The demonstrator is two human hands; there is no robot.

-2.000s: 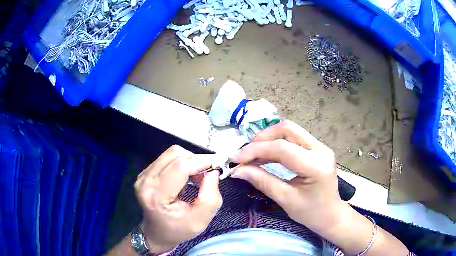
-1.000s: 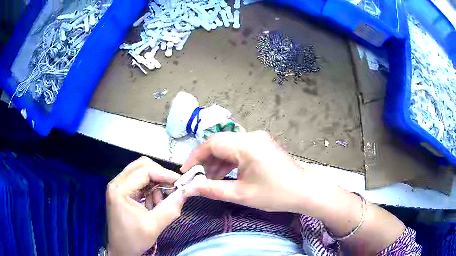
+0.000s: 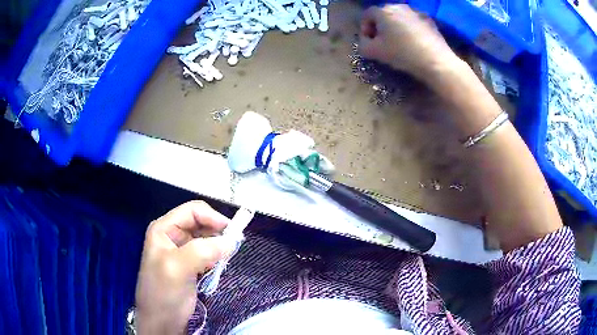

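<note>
My left hand [image 3: 180, 252] is at the lower left, above the lap. Its thumb and fingers grip a white plastic housing [image 3: 239, 221], and a bundle of thin white cord [image 3: 215, 273] hangs below it. My right hand [image 3: 407, 40] is at the far side of the bench, over the pile of small dark metal parts [image 3: 379, 91], and covers much of it. Its fingers are curled, and whether they hold a part cannot be seen. The hammer [image 3: 383, 216] lies on the bench's white edge, its head wrapped in white padding with a blue tie.
White housings [image 3: 245, 26] lie heaped at the far edge of the brown cardboard [image 3: 301, 85]. A blue bin of corded pieces [image 3: 121, 85] stands left. Blue bins of white pieces [image 3: 573, 111] stand right. Stacked blue bins [image 3: 59, 262] are at lower left.
My right hand has left the housing and moved out to the metal parts pile. The hammer handle is now uncovered. My left hand still grips the housing, with the cord now hanging in view.
</note>
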